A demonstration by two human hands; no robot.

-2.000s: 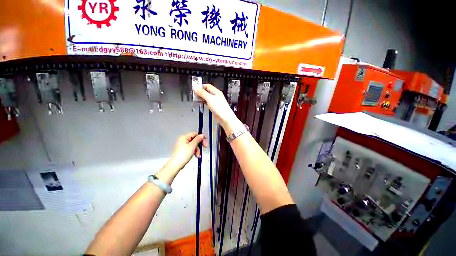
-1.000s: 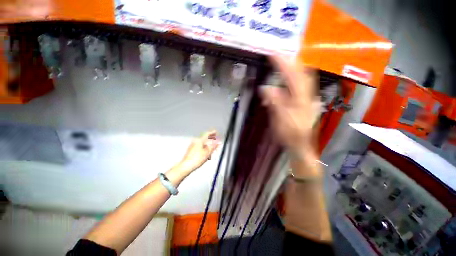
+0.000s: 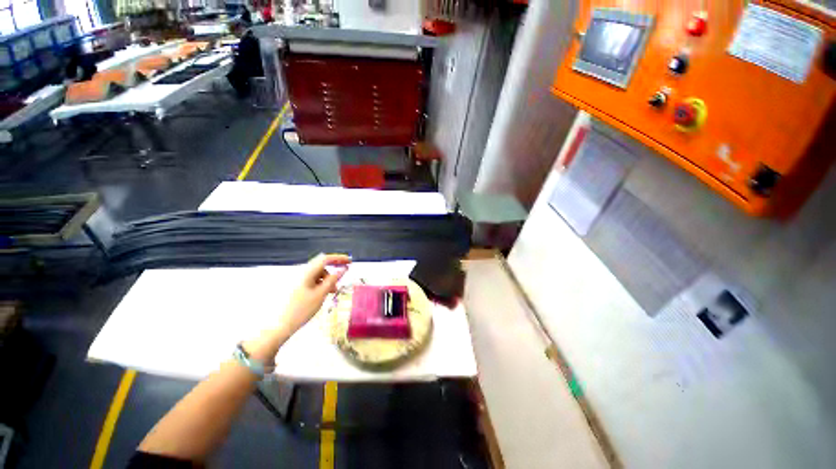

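Observation:
My left hand is over the white table, just left of the round speckled stand. Its fingers are bent and no strap shows in it; whether it holds anything small is unclear. A magenta box with a dark opening sits on the stand. A bundle of long black straps lies across the white table behind the hand and overhangs its left side. My right hand is out of the picture.
The orange control box is at the upper right above a pale machine wall. A shallow wood-edged tray runs along the table's right side. A red-fronted machine stands beyond. Long worktables are at the far left.
The view has swung left from the clips and hanging straps to the table with the magenta box. My right hand has left the picture. My left hand is now over the table.

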